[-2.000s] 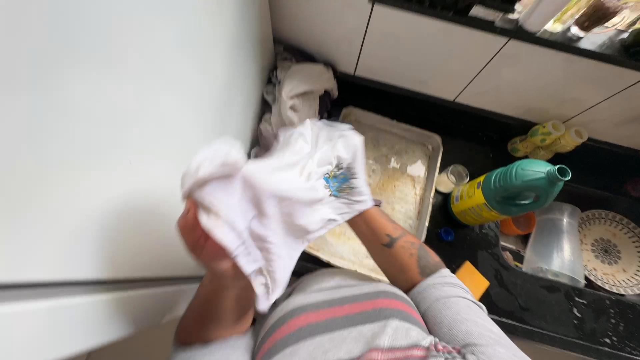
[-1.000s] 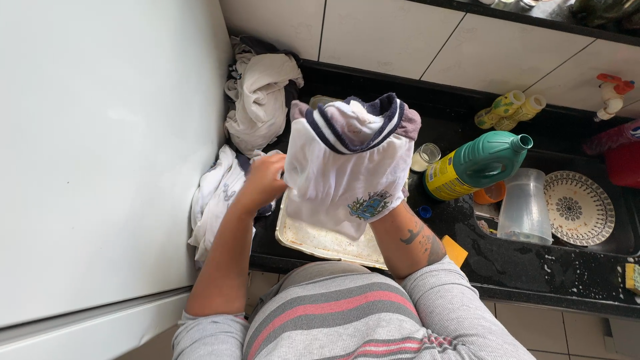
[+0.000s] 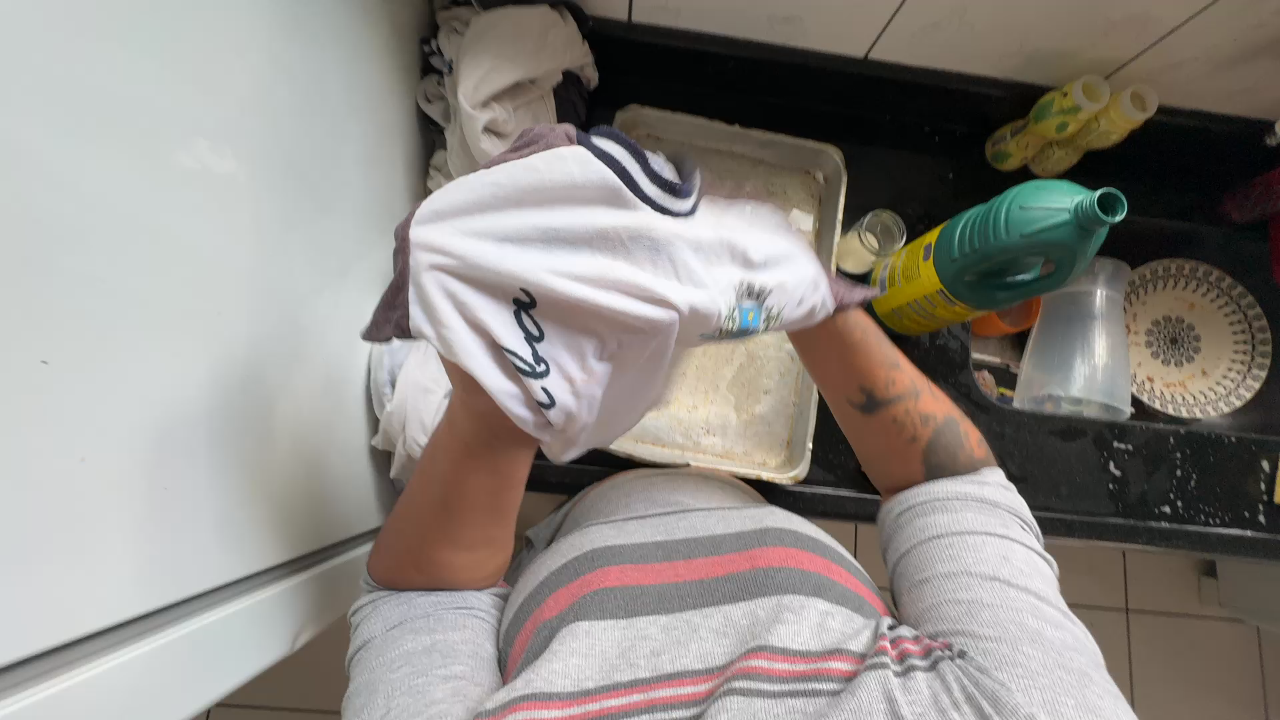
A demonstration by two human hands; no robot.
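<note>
A white shirt (image 3: 600,270) with a navy-striped collar, mauve sleeves, dark lettering and a small blue emblem is spread over both my forearms, in front of my chest. Cloth covers my left hand completely; only that forearm shows below the shirt. My right hand is also hidden inside or behind the shirt, its wrist coming out at a mauve sleeve edge. Under the shirt lies a worn metal baking tray (image 3: 735,415) on the black counter. What my fingers do under the cloth cannot be seen.
White clothes (image 3: 510,75) are heaped at the back left, with more white cloth (image 3: 410,400) beside the fridge-like white panel (image 3: 200,250). To the right are a glass jar (image 3: 872,240), a green bottle (image 3: 1000,255), yellowish bottles (image 3: 1070,120), a translucent pitcher (image 3: 1078,345) and a patterned plate (image 3: 1195,340).
The shirt, bunched up with its collar at the top a second ago, is now spread wider to the left. My left hand, visible beside the shirt then, is now under the cloth.
</note>
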